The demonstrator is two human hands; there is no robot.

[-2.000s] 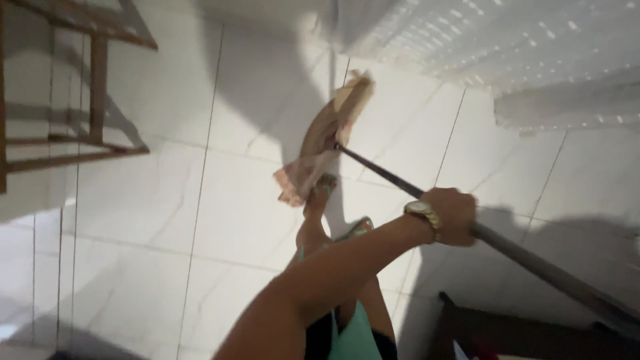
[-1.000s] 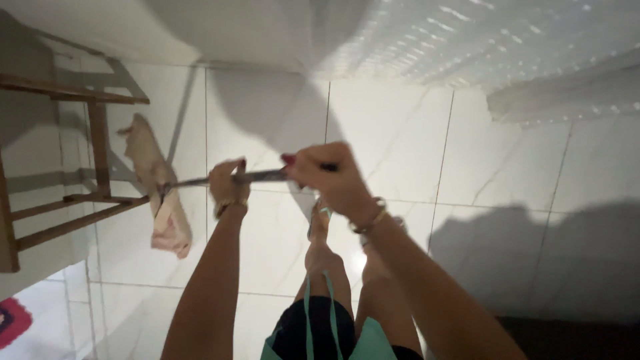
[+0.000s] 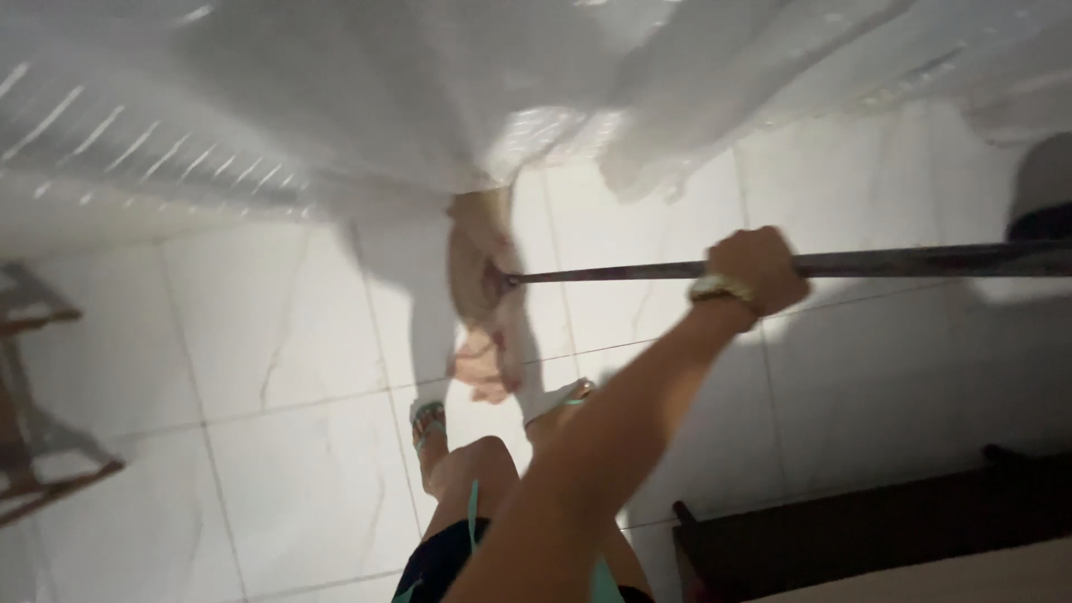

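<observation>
My left hand [image 3: 758,272], with a gold-coloured watch at the wrist, is closed around the dark pole [image 3: 904,261] of a floor mop or squeegee. The pole runs from the right edge to the mop's head, where a beige and pinkish cloth [image 3: 484,368] is draped over it on the white tiled floor. The cloth's far end meets the hem of a white curtain [image 3: 402,109]. My right hand is out of view. The pole's other end lies beyond the right edge.
My feet in green-strapped sandals stand just below the cloth. Part of a wooden piece of furniture [image 3: 59,494] shows at the left edge. Dark low furniture [image 3: 879,528] occupies the lower right. Another dark object [image 3: 1038,222] is at the right edge.
The cloth-covered head has moved from beside the wooden furniture to the curtain's hem. My right hand, on the pole one second ago, has left the view. The view has shifted.
</observation>
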